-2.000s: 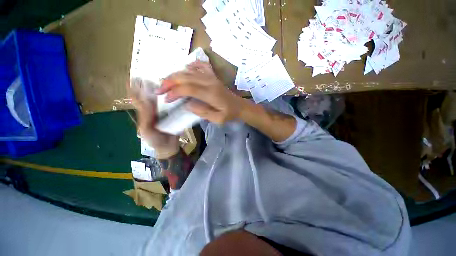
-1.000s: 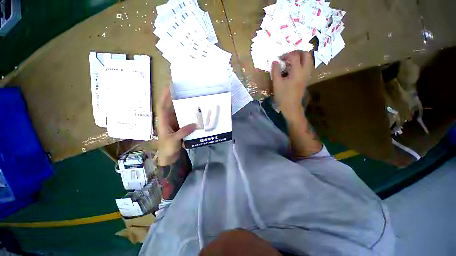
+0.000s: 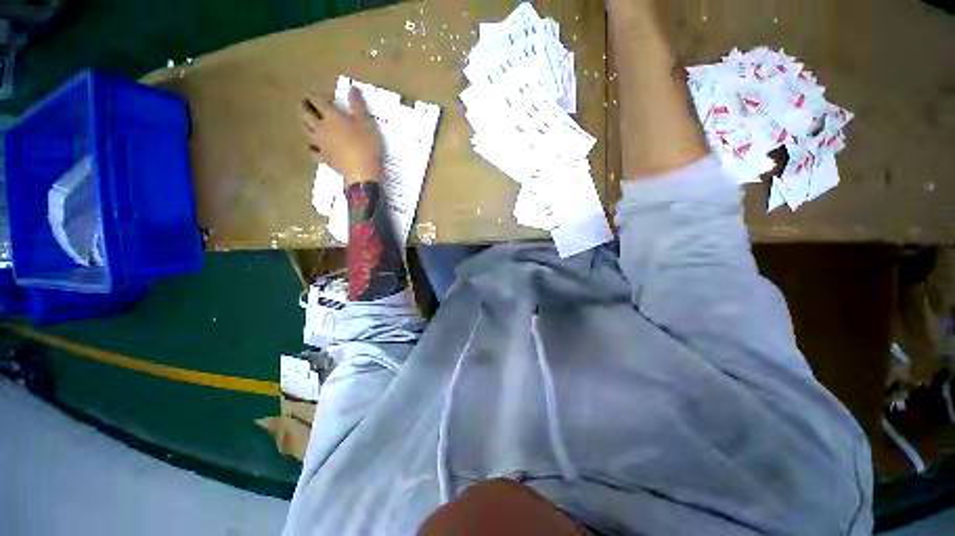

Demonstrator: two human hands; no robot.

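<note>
My left hand point(image 3: 340, 134) rests on the upper left of the stack of instruction leaflets point(image 3: 403, 141), fingers apart, with nothing seen held in it. My right forearm reaches away across the bench, and the right hand is cut off by the top edge of the picture. The fanned column of cards point(image 3: 529, 115) lies between my arms. A loose heap of small white packets with red print point(image 3: 770, 115) lies to the right of my right forearm. The retail box is not in view in either hand.
The brown cardboard bench cover point(image 3: 251, 157) has a seam near my right arm. A blue plastic tote point(image 3: 157, 178) stands at the far left with a whitish curved item inside. White box stock point(image 3: 301, 377) is low at my left. Torn brown cardboard and white strips hang at the lower right.
The retail box has left my left hand, which has moved onto the leaflets. My right hand has left the packet heap and gone out past the top edge. The view has shifted.
</note>
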